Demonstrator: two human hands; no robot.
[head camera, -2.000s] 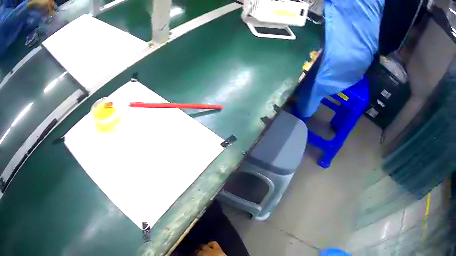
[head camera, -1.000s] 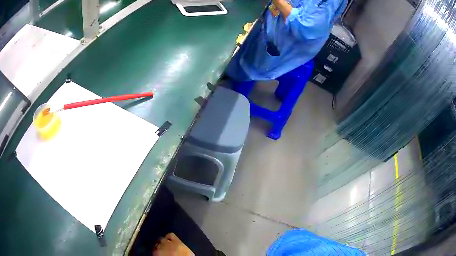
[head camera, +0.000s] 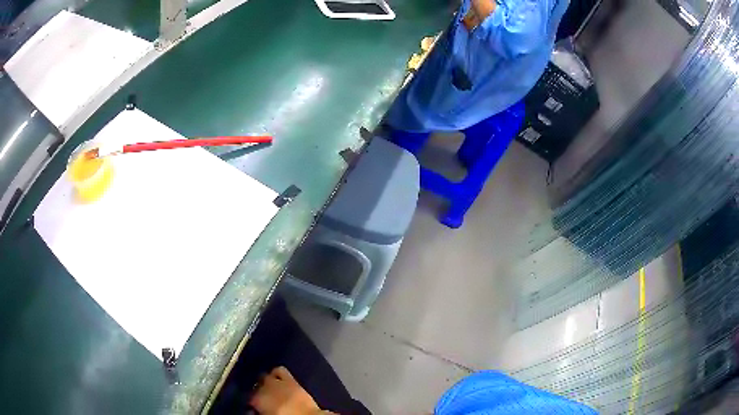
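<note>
A white sheet (head camera: 158, 239) lies on the green bench, with black tape at its corners. A small clear cup with yellow contents (head camera: 91, 178) stands on the sheet's far left part. A long red-handled tool, perhaps a brush (head camera: 198, 143), slants from the cup out past the sheet's edge. A bare hand, which looks like my right hand (head camera: 284, 395), is at the bottom edge over dark clothing, partly cut off, away from the sheet and cup. Its fingers look bent; whether it holds anything is hidden. My left hand is out of the picture.
A grey stool (head camera: 373, 190) is beside the bench edge (head camera: 267, 280). A person in a blue smock (head camera: 486, 69) sits on a blue stool (head camera: 462, 190). A dark crate (head camera: 559, 109) and strip curtains (head camera: 648, 186) are at right. Blue fabric (head camera: 506, 395) shows at the bottom.
The view has swung right and shifted slightly back, so the bench things sit further left than at first. More of the hand shows at the bottom. The cup and red handle stay in place.
</note>
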